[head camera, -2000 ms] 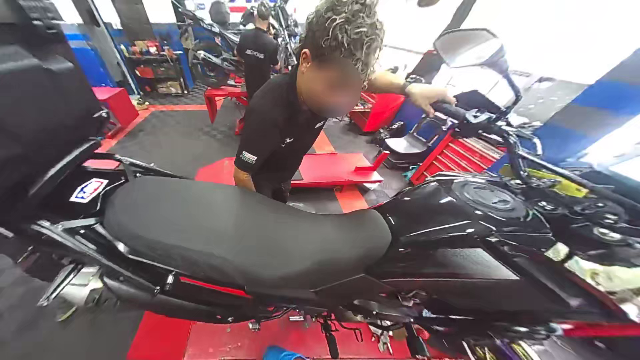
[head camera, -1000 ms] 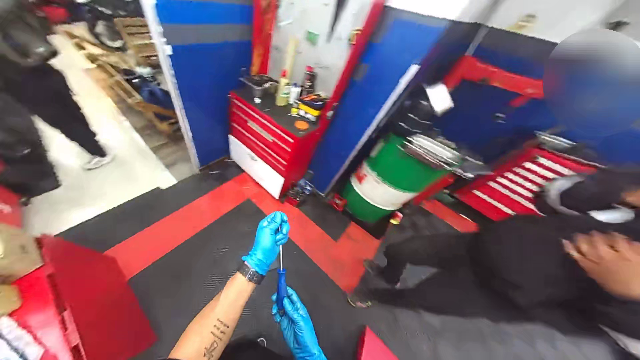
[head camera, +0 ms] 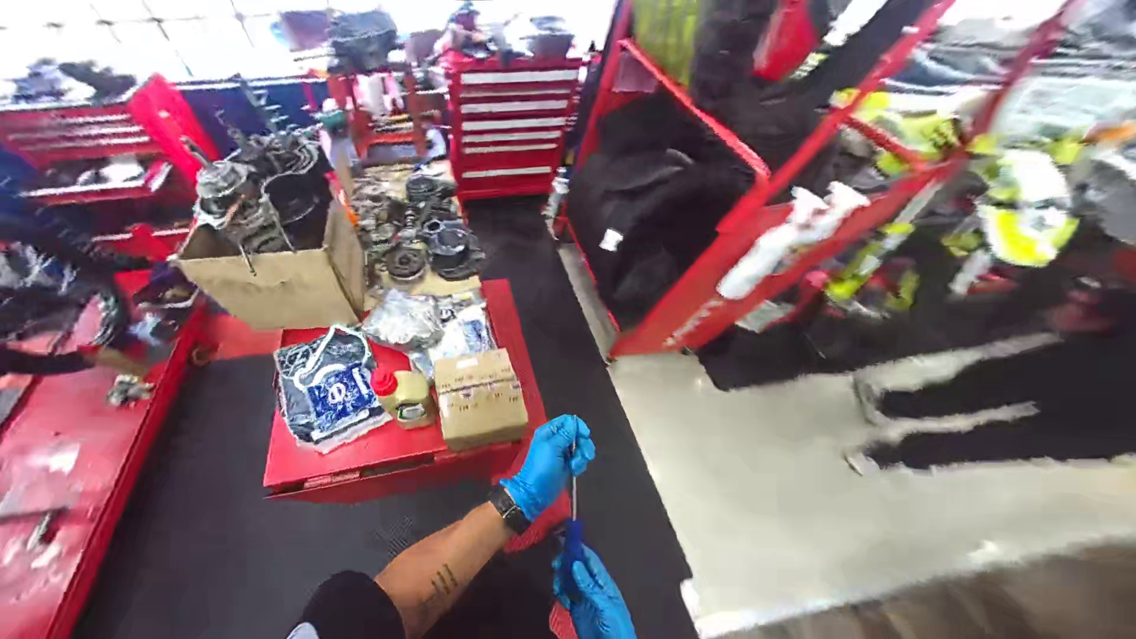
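Note:
A screwdriver (head camera: 574,531) with a blue handle and a thin metal shaft is held upright between my two blue-gloved hands. My left hand (head camera: 552,461) is closed around the upper end of the shaft, so the tip is hidden. Lower down, my right hand (head camera: 593,590) grips the blue handle. Just beyond my left hand, a taped cardboard box (head camera: 480,398) sits on a red platform (head camera: 382,470), beside a bottle with a red cap (head camera: 404,397) and a plastic bag with a blue print (head camera: 330,388).
An open carton of metal engine parts (head camera: 275,275) stands behind the bags, with more parts beside it. A red drawer cabinet (head camera: 515,129) is farther back. A red metal frame (head camera: 701,311) rises at the right, and a red lift (head camera: 80,479) lies at the left.
The view has swung from the green drum and blue walls to the red platform with boxes. Both hands still hold the screwdriver as they did one second ago.

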